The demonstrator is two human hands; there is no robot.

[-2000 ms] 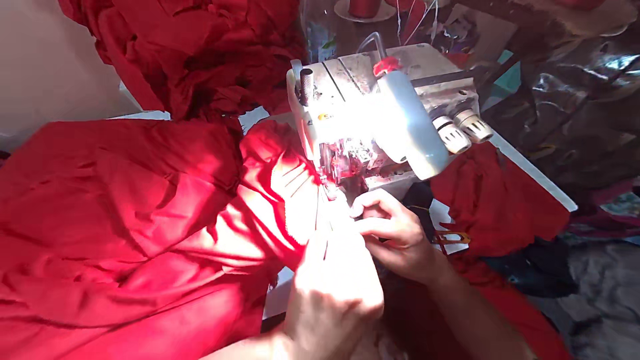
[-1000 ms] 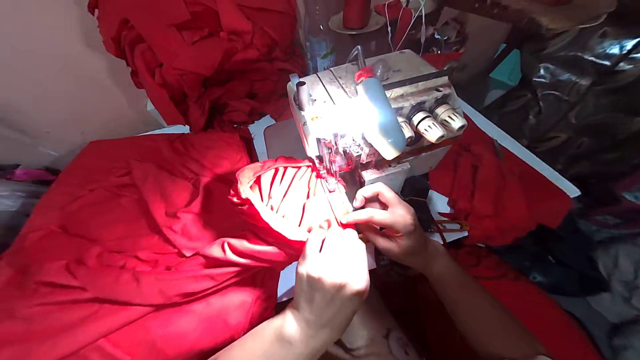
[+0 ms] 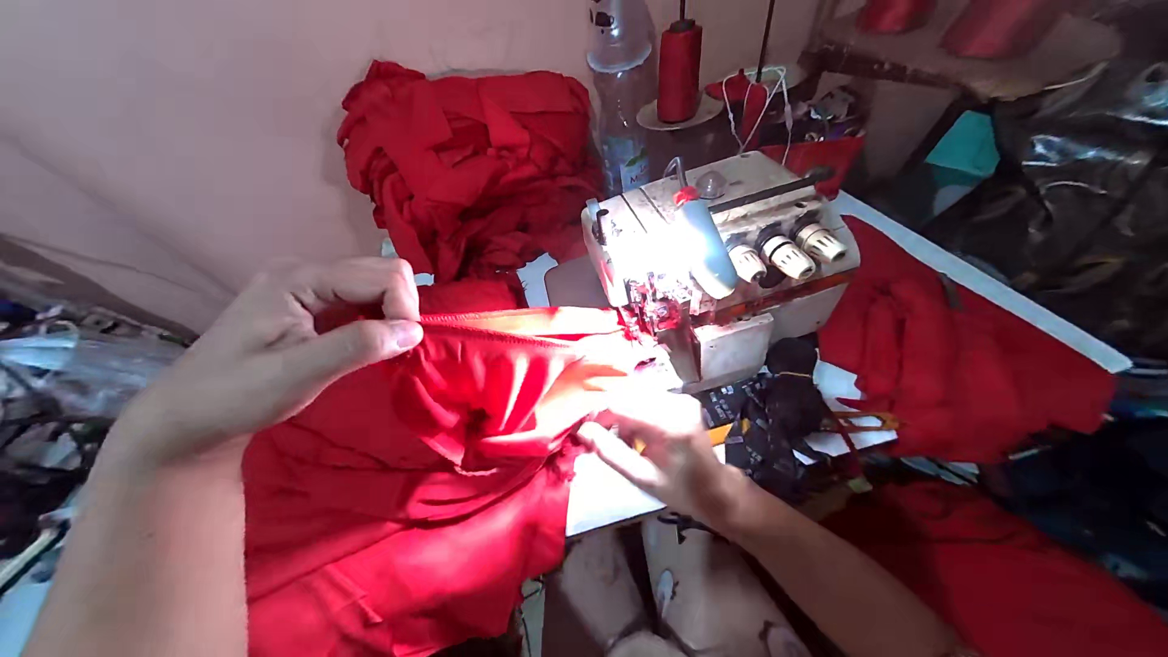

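Note:
A large red fabric piece (image 3: 392, 511) lies over the table's left part and runs up to the needle area of an overlock sewing machine (image 3: 730, 237). My left hand (image 3: 319, 338) is raised left of the machine and pinches a seamed edge of the red fabric between thumb and fingers, pulling that edge taut toward the presser foot. Just in front of the machine, my right hand (image 3: 657, 447) grips the lower side of the same fabric; glare from the lamp (image 3: 707, 251) washes out its fingers. The glare also hides the needle.
Behind stand a heap of red fabric (image 3: 474, 155), a plastic bottle (image 3: 622, 109) and a red thread cone (image 3: 679, 73). More red fabric (image 3: 949, 356) lies right of the machine, near orange-handled scissors (image 3: 862, 422) and dark cloth (image 3: 794, 392). Clear plastic (image 3: 91, 365) lies at far left.
My left hand has moved left and up from beside my right hand, drawing out the fabric's seamed edge. The view has shifted, showing more wall and the bottle.

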